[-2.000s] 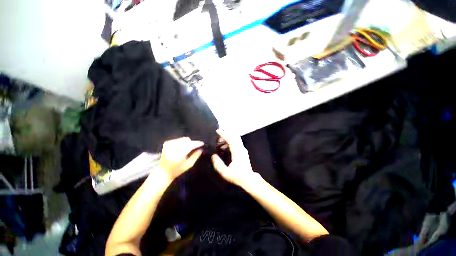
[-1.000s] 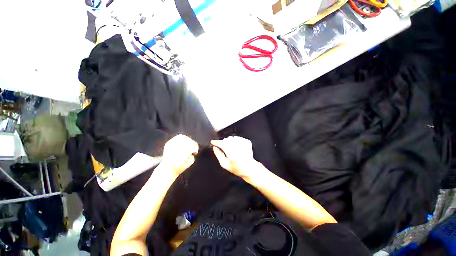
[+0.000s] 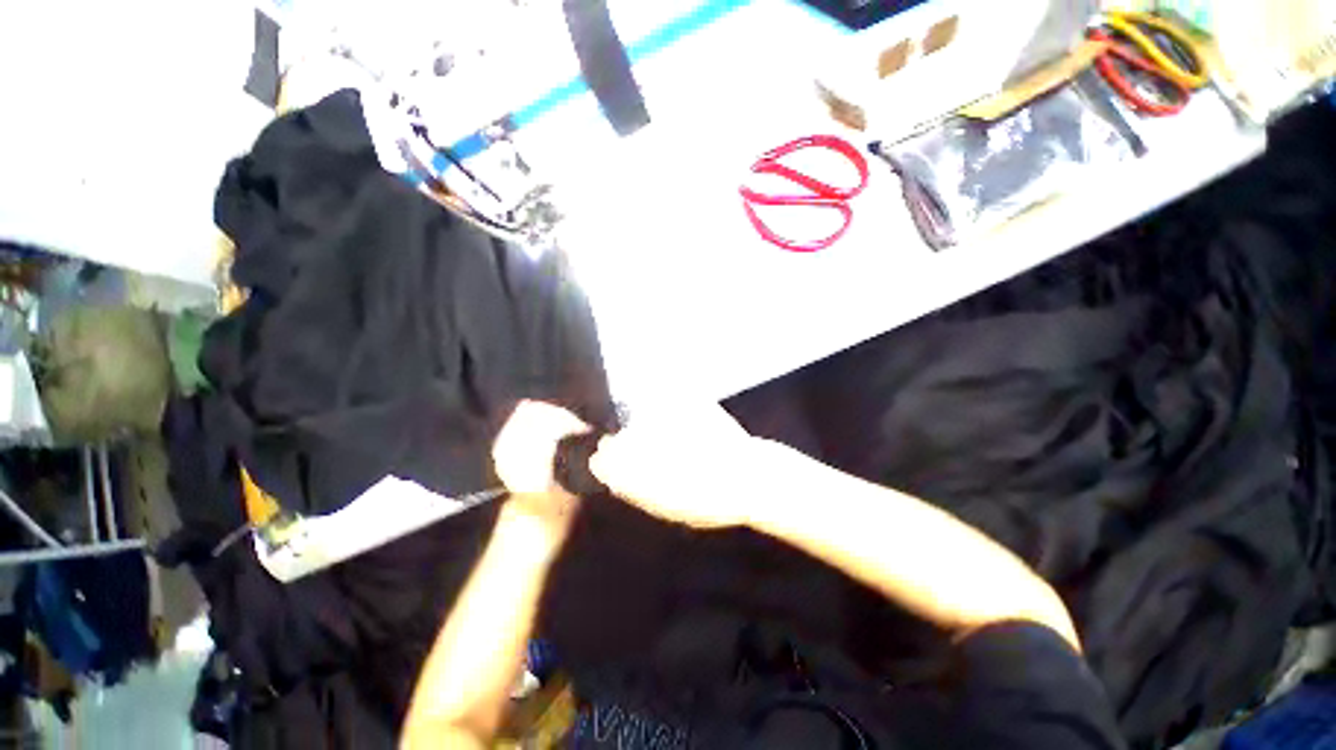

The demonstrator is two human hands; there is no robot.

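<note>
A black fabric garment piece [image 3: 396, 293] lies heaped on the table left of the needle area and runs down over my lap. My left hand [image 3: 539, 447] is closed on its edge near the table's front edge. My right hand [image 3: 667, 457] is beside it, closed on the same cloth, with the fingers partly hidden and overexposed. A small dark fold shows between both hands. The presser foot and needle area [image 3: 531, 217] is above and left of my hands, with cloth against it.
The white machine table [image 3: 689, 330] holds red-handled scissors [image 3: 806, 192], a clear plastic bag [image 3: 1011, 161] and second scissors [image 3: 1150, 62]. A black strap [image 3: 605, 66] hangs over the machine head. A black garment pile [image 3: 1084, 425] lies below and right of the table.
My right hand has moved left against my left hand, and its forearm now reaches further across. Both hands stay on the cloth. The view has shifted slightly.
</note>
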